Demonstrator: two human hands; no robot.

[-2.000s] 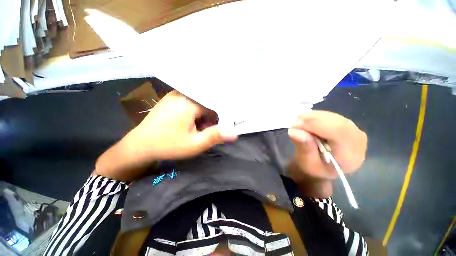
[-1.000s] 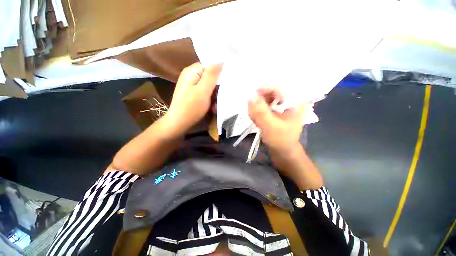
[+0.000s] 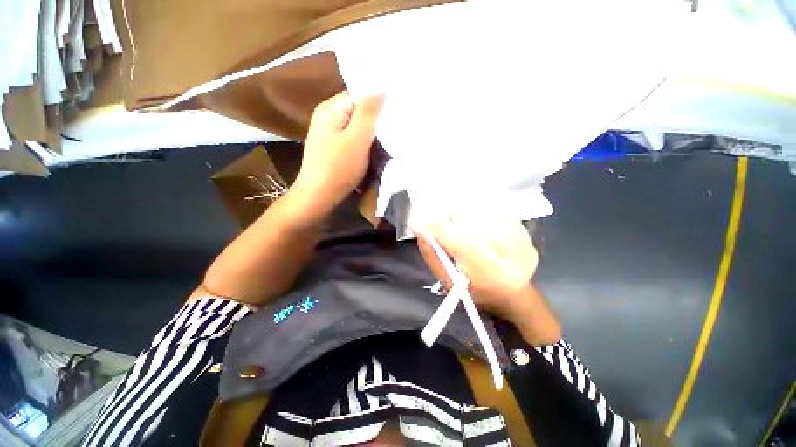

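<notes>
A large cut panel shows its bright white backing (image 3: 471, 96) and hangs over the table's front edge towards my apron; its brown face (image 3: 288, 87) shows where it folds at the left. My left hand (image 3: 340, 157) grips the folded edge of the panel. My right hand (image 3: 489, 262) is lower, at the panel's notched lower edge, and holds narrow white strips (image 3: 476, 327) that hang down over the apron and cross each other. The right fingertips are overexposed, so whether they also touch the panel is unclear.
Stacked panel pieces (image 3: 52, 70) lie fanned at the table's left. A brown scrap box (image 3: 253, 179) with thin peelings stands below the table edge. White sheeting (image 3: 201, 129) covers the table. A yellow line (image 3: 717, 297) runs along the dark floor at the right.
The panel's left side has folded over to show brown. My left hand has moved up with the edge. My right hand went inward, then down, and the strips now hang lower over the apron.
</notes>
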